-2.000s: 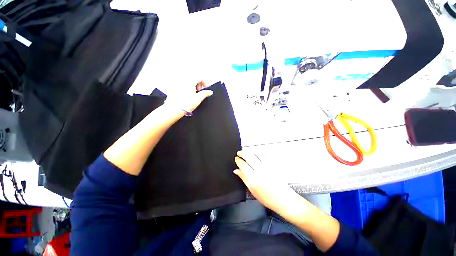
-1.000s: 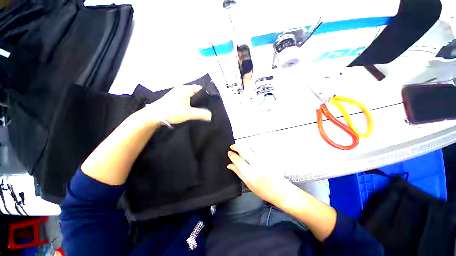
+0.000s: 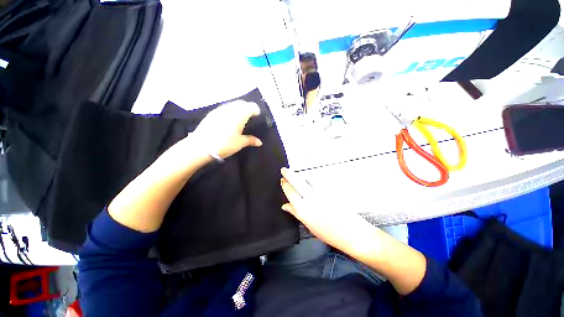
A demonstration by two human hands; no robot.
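Observation:
A black cloth garment piece (image 3: pixel 216 204) lies over the table's front edge and my lap, left of the sewing machine's needle area (image 3: pixel 311 93). My left hand (image 3: pixel 232 129) rests on its upper part near the top corner, thumb and fingers apart; whether it pinches the cloth does not show clearly. My right hand (image 3: pixel 303 201) lies at the cloth's right edge, fingertips touching the edge, fingers slightly spread. Scissors (image 3: pixel 431 152) with one orange-red and one yellow loop lie on the white table to the right of my hands.
A black garment stack (image 3: pixel 68 68) lies on the table's left. A phone (image 3: pixel 537 128) lies at the right. A black strip (image 3: pixel 504 46) hangs over the machine head. A blue bin (image 3: pixel 427 238) with black cloth (image 3: pixel 507 266) on it is right of my lap. A red crate (image 3: pixel 31 286) is lower left.
My left hand has moved slightly down from the cloth's top corner and its thumb has spread away from the fingers. My right hand stays at the right edge. The camera view has shifted a little.

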